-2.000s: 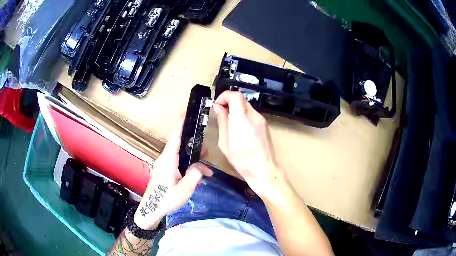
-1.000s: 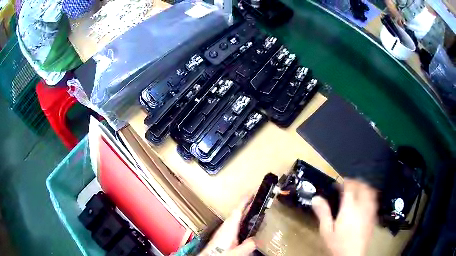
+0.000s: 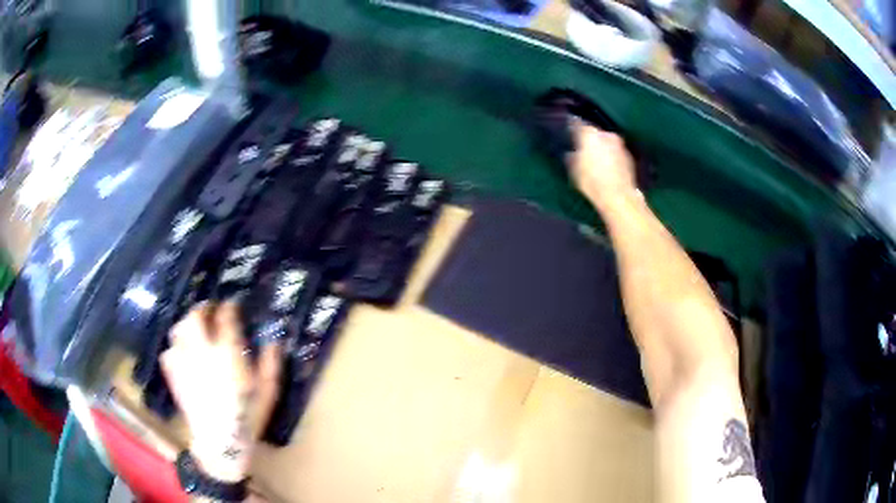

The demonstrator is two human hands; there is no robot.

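Note:
The frame is blurred. My right hand (image 3: 601, 162) is stretched out over the green surface at the far side, its fingers on a black unit (image 3: 568, 110). The unit's details cannot be made out. My left hand (image 3: 221, 359) lies over the near end of the rows of black panels (image 3: 364, 236) at the left. Its fingers are spread over a panel, and I cannot tell if they grip it. The panels show silver-white details at their ends.
Tan cardboard (image 3: 432, 393) covers the near bench, with a black mat (image 3: 531, 280) across it. Clear-grey film (image 3: 108, 216) lies left of the panels. A red folder (image 3: 138, 462) stands at lower left. Large black sheets (image 3: 825, 373) line the right side. A white bowl-like item (image 3: 614, 39) is at the top.
The view has shifted. My right hand has moved from the cardboard to the far green surface. The housing and held panel are gone from the near cardboard. My left hand has moved onto the panel rows.

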